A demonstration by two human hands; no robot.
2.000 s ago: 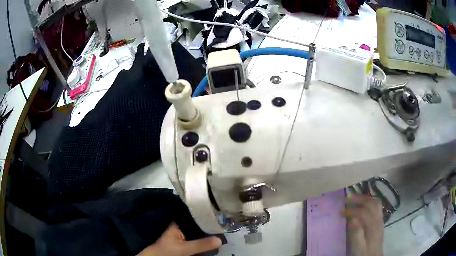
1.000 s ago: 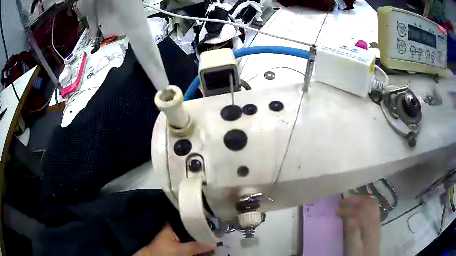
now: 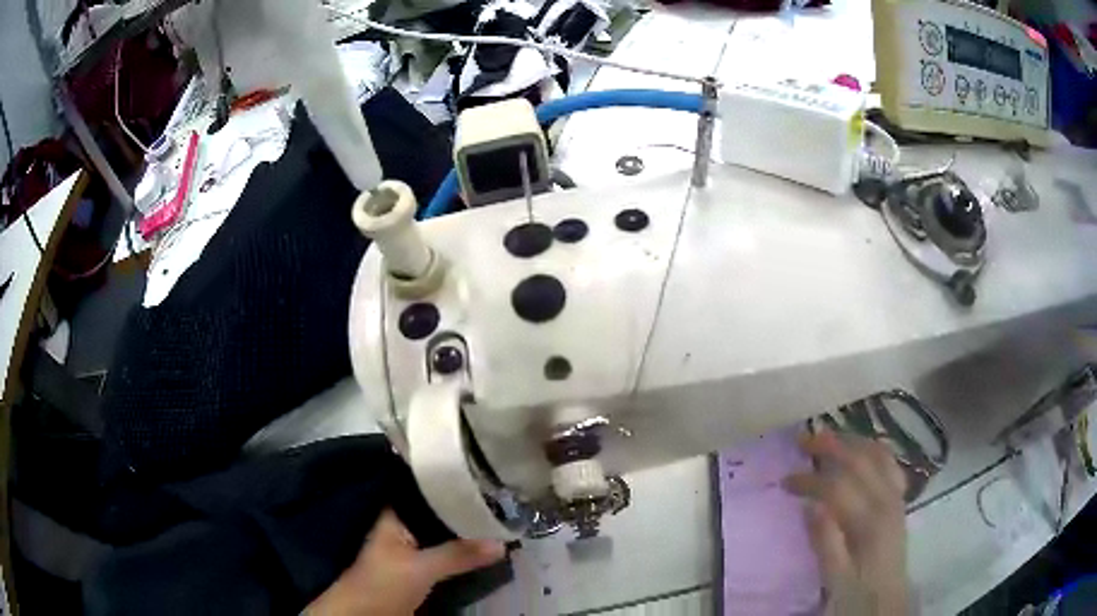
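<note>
A smooth dark garment piece (image 3: 259, 517) lies at lower left and reaches the needle area. My left hand (image 3: 403, 572) is on it, thumb on top pointing right and other fingers mostly hidden in the cloth. A smartphone (image 3: 760, 529) with a pink-purple lit screen lies right of the needle area. My right hand (image 3: 857, 511) is over its right side, fingers loosely bent and fingertips at the screen; it does not grip the phone. The off-white sewing machine head (image 3: 722, 325) crosses the view. The metal presser foot area (image 3: 587, 517) is partly hidden under it.
Grey fabric shears (image 3: 920, 433) lie behind and right of my right hand. A large black textured fabric (image 3: 241, 325) is heaped behind left. A white box (image 3: 794, 132) and beige control panel (image 3: 962, 72) are at upper right. A blue hose (image 3: 626, 101) runs behind the head.
The view has shifted, so the machine sits further left and higher. My right fingers have moved up on the phone screen and spread a little. My left hand stays on the dark cloth.
</note>
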